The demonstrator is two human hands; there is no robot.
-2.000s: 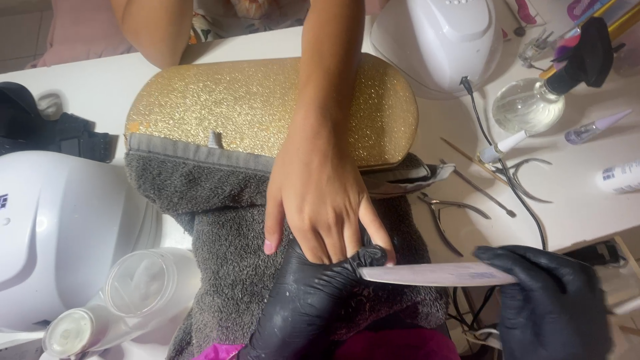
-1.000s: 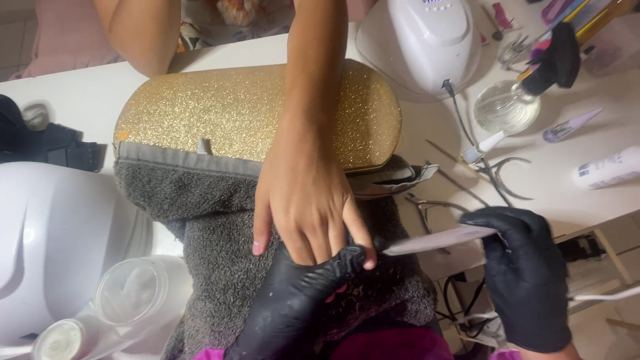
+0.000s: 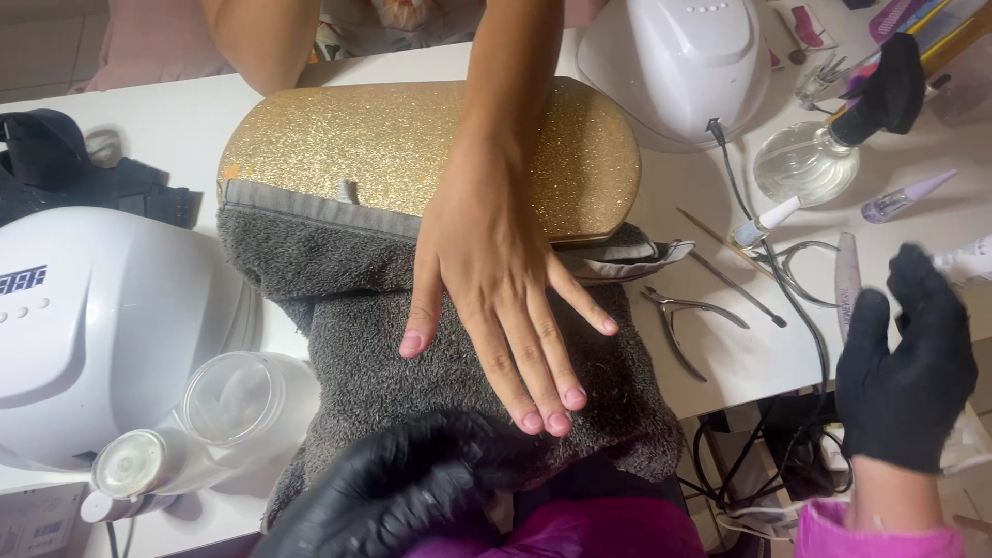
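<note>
Another person's hand lies palm down, fingers spread, over a dark grey towel and a gold glitter armrest. My left hand, in a black glove, is at the towel's near edge, just below that person's fingertips; its fingers are curled and blurred, and whether they hold anything cannot be told. My right hand, also black-gloved, is raised at the right with fingers apart and nothing seen in it. Beside it a nail file lies on the white table. Cuticle nippers lie right of the towel.
White nail lamps stand at left and top right. Clear containers sit by the left lamp. At right are a spray bottle, a small polish bottle, a metal pusher and a black cable crossing the table.
My left hand has let go of the other person's finger and moved down. The nail file my right hand held is now on the table, and that hand is open. The other person's fingers have spread.
</note>
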